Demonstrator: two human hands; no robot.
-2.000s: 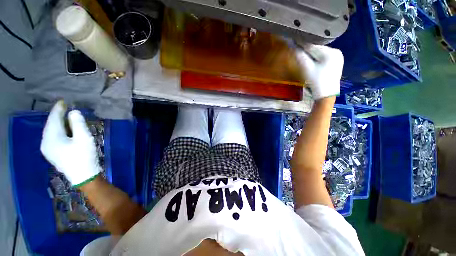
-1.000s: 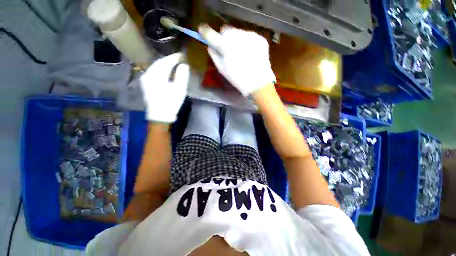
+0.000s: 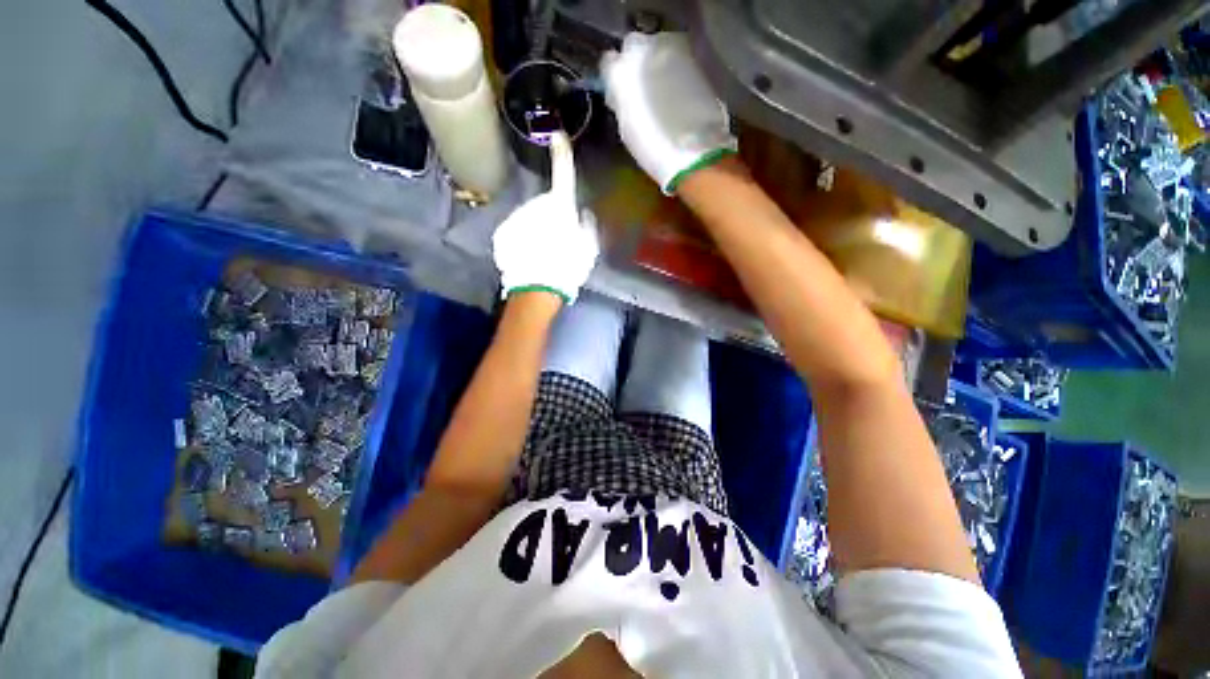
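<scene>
My left hand, in a white knit glove with a green cuff, has one finger stretched to the near rim of the dark round cup; whether it grips anything is unclear. A small shiny patch shows inside the cup. My right hand, gloved alike, is just right of the cup, fingertips towards it. It is closed around the oil brush, of which only a faint pale bit shows at the cup's rim; the rest is hidden.
Cream-white bottle and phone lie left of the cup. The grey press body overhangs the amber sheet and red strip. Blue crates with metal pieces stand left and right.
My right hand went from the press to the brush, then moved further towards the cup with it. My left hand rose from over the left crate to the cup. The view has shifted.
</scene>
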